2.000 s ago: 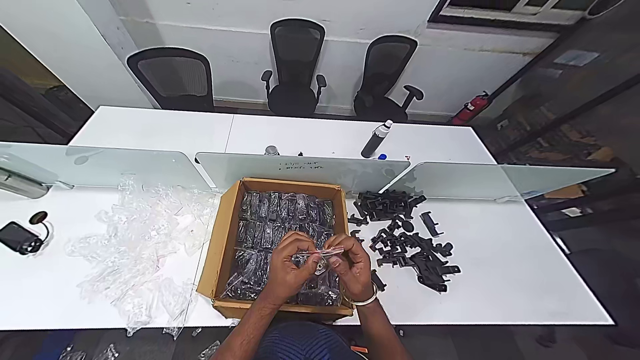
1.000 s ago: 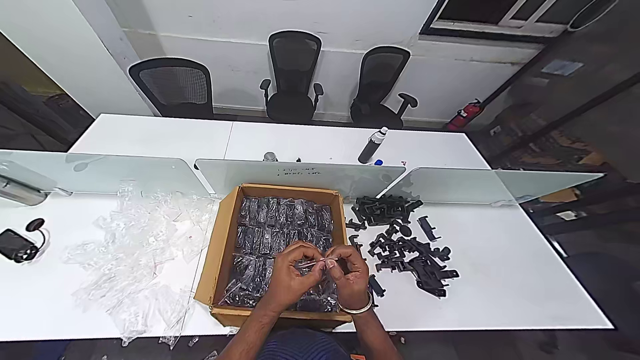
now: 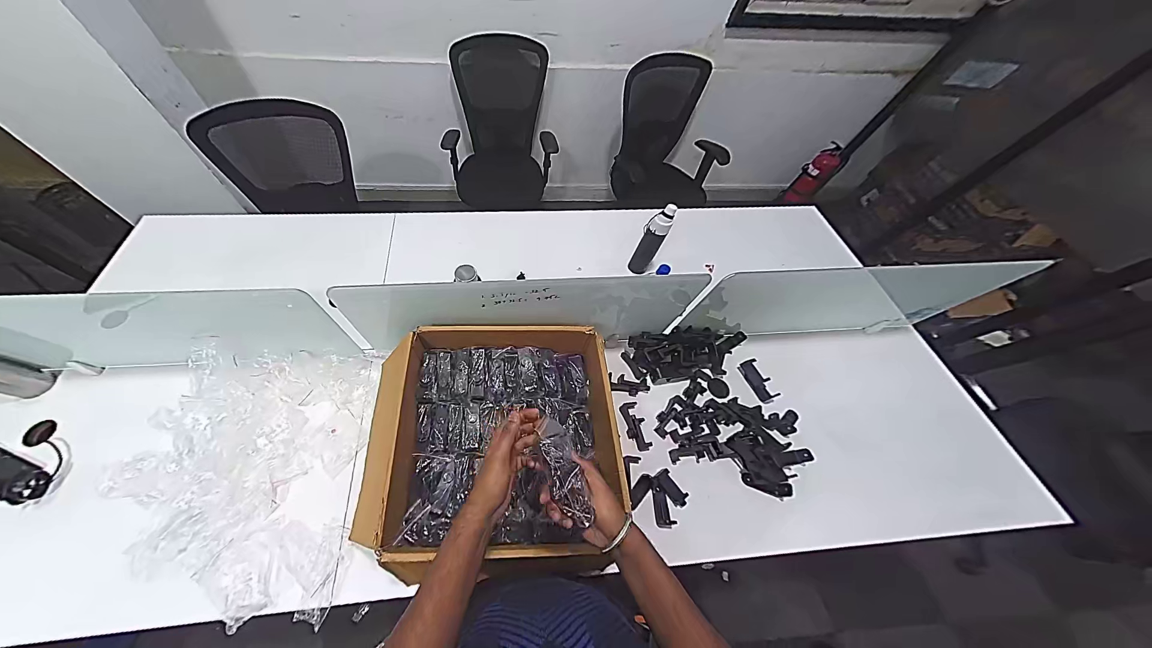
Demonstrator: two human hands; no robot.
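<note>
A cardboard box (image 3: 396, 432) stands in front of me, filled with rows of dark parts in clear plastic bags (image 3: 495, 373). Over its right half, my right hand (image 3: 598, 504) holds a clear plastic bag with a dark item (image 3: 565, 468) inside. My left hand (image 3: 508, 459) is beside that bag, its fingers apart and near the bag's upper end; whether they touch it is unclear. Loose black plastic parts (image 3: 720, 432) lie in a pile on the white table right of the box. To the left spreads a heap of crumpled clear bags (image 3: 261, 459).
Glass dividers (image 3: 531, 306) cross the table behind the box. Beyond them stand a dark bottle with a white cap (image 3: 652, 238) and a small jar (image 3: 465, 274). A black device with a cable (image 3: 22, 477) lies at the far left.
My hands were close together at a small, thin clear item; now they are farther apart, and a bag with a dark item shows in my right hand.
</note>
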